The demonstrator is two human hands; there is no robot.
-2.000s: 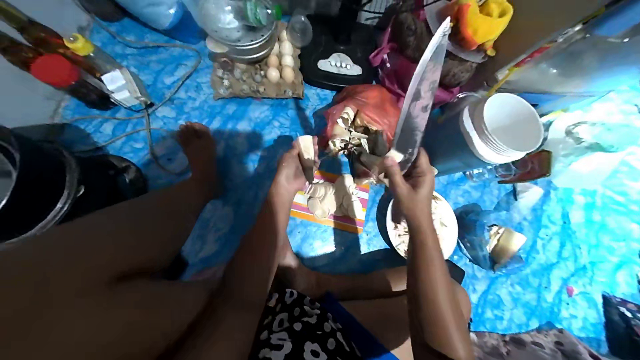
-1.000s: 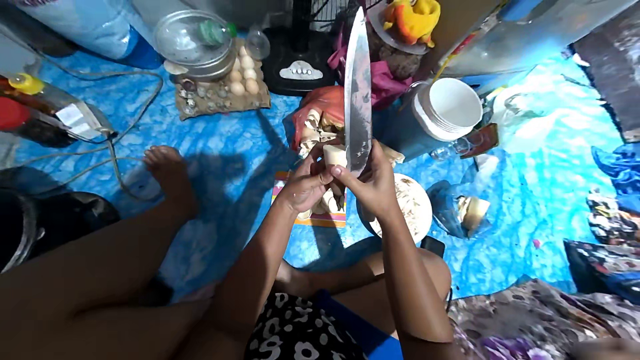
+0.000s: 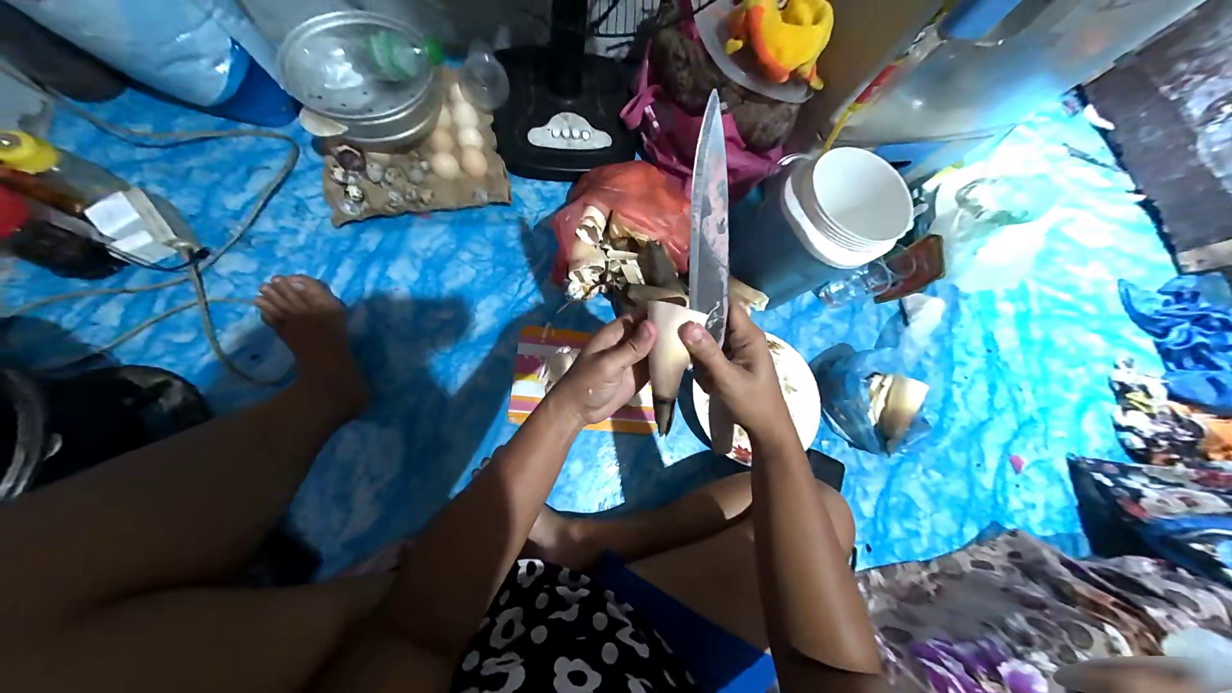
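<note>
My left hand (image 3: 608,371) is closed around one side of a pale, cone-shaped bamboo shoot (image 3: 669,346) with a dark pointed tip that hangs downward. My right hand (image 3: 739,371) grips a large knife (image 3: 710,212), its broad blade upright, and its thumb touches the shoot's wide end. Behind the hands, a red plastic bag (image 3: 645,207) holds cut pale and brown husks (image 3: 602,260). Below them lies a striped cutting board (image 3: 539,385) with pale pieces on it. A white floral plate (image 3: 799,395) sits partly behind my right hand.
An egg tray (image 3: 419,197) and a clear round container (image 3: 356,72) are at the back left, near a black fan base (image 3: 558,125). White buckets (image 3: 861,202) stand at the right, above a plastic bag with a pale chunk (image 3: 895,409). A cable (image 3: 202,279) and bottles lie left.
My hands were apart two seconds ago and have come together at the pale shoot. The knife blade has gone from tilted to nearly upright.
</note>
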